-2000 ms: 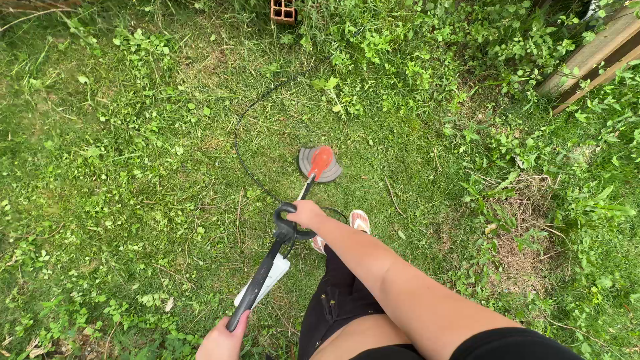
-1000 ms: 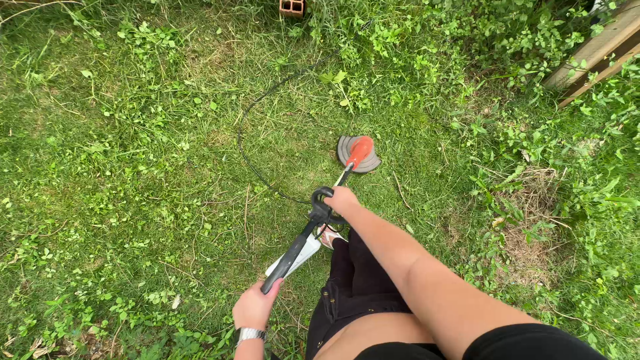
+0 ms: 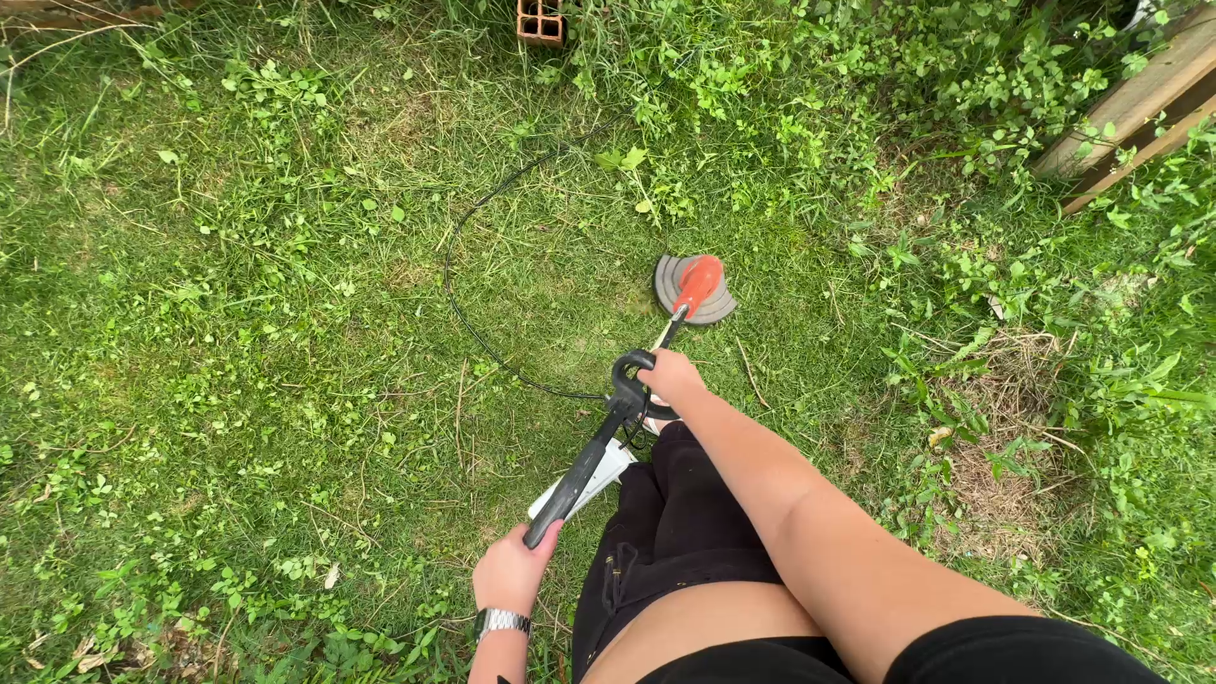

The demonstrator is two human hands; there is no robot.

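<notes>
An electric string trimmer (image 3: 578, 472) slants across the middle of the view, from the lower left up to the right. My left hand (image 3: 513, 568), with a metal-band watch on its wrist, grips the rear end of the dark handle. Higher up, my right hand (image 3: 673, 378) is closed on the black loop handle (image 3: 631, 372). The orange motor head (image 3: 701, 281) and the grey guard (image 3: 700, 302) are low over the grass, beyond my right hand. A black power cord (image 3: 454, 285) curves over the grass from the trimmer's middle. The cutting line cannot be seen.
A hollow clay brick (image 3: 541, 23) lies at the top edge. Wooden boards (image 3: 1130, 104) lean at the upper right among leafy weeds. Dry cut grass (image 3: 1007, 446) is heaped at the right. A taller leafy weed (image 3: 622, 161) grows above the trimmer head. My feet are close behind the loop handle.
Between two seconds and one second ago the trimmer head moved right over the grass, with both hands on the trimmer. Since then it has shifted little.
</notes>
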